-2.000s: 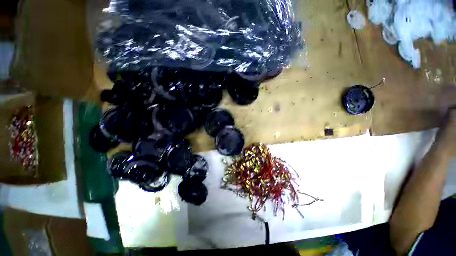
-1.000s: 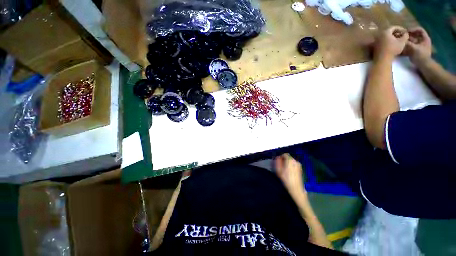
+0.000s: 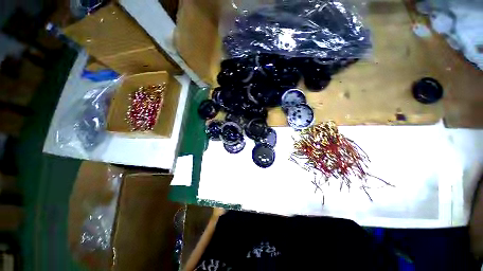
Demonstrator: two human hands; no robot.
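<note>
Round black plastic housings (image 3: 263, 155) lie heaped on brown cardboard and the near white sheet. Two at the heap's right edge (image 3: 300, 116) catch the light and look grey. A tangled pile of red, black and yellowish wired components (image 3: 333, 151) lies on the white sheet right of the heap. A single black housing (image 3: 427, 90) lies apart at the right. My left forearm shows at the bottom, but the hand is hidden below the bench edge. My right hand is not in view.
A clear plastic bag of housings (image 3: 302, 29) lies behind the heap. An open small cardboard box of red parts (image 3: 172, 106) stands on the left surface beside a crumpled plastic bag (image 3: 87, 124). White discs (image 3: 444, 24) lie at upper right. A blurred arm shows at the right edge.
The view has swung left, so the bench contents sit further right and lower. My right hand and most of the neighbouring person have left the picture. The housings and wire pile look unmoved.
</note>
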